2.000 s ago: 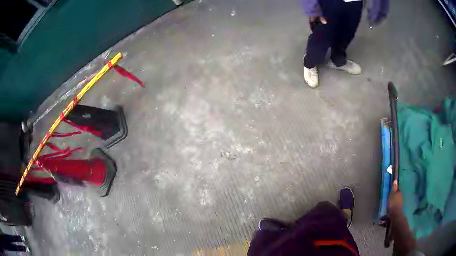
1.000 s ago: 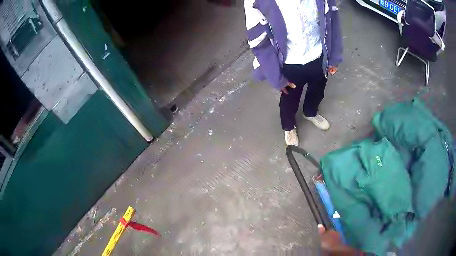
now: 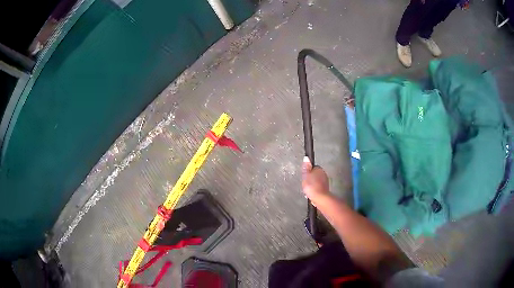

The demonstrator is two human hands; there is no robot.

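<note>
My right hand (image 3: 317,183) is closed around the dark bent tube handle (image 3: 306,112) of the platform trolley, with the forearm reaching in from the lower right. The trolley's blue edge (image 3: 353,152) shows just beyond the handle. Bulky green cloth bags (image 3: 383,129) cover the rest of the bed. A small pale yellow print (image 3: 420,113) shows on one bag. My left hand is not in view.
A yellow pole (image 3: 189,171) with red strips slants at lower left, over a black cone (image 3: 191,222) and a red cone (image 3: 205,278). A green wall (image 3: 113,84) stands left. A person's legs (image 3: 420,22) are beyond the bags.
The view has swung down; the pole and cones show more fully. The person now appears at the upper right. My right hand stays on the handle, which stands more upright in view.
</note>
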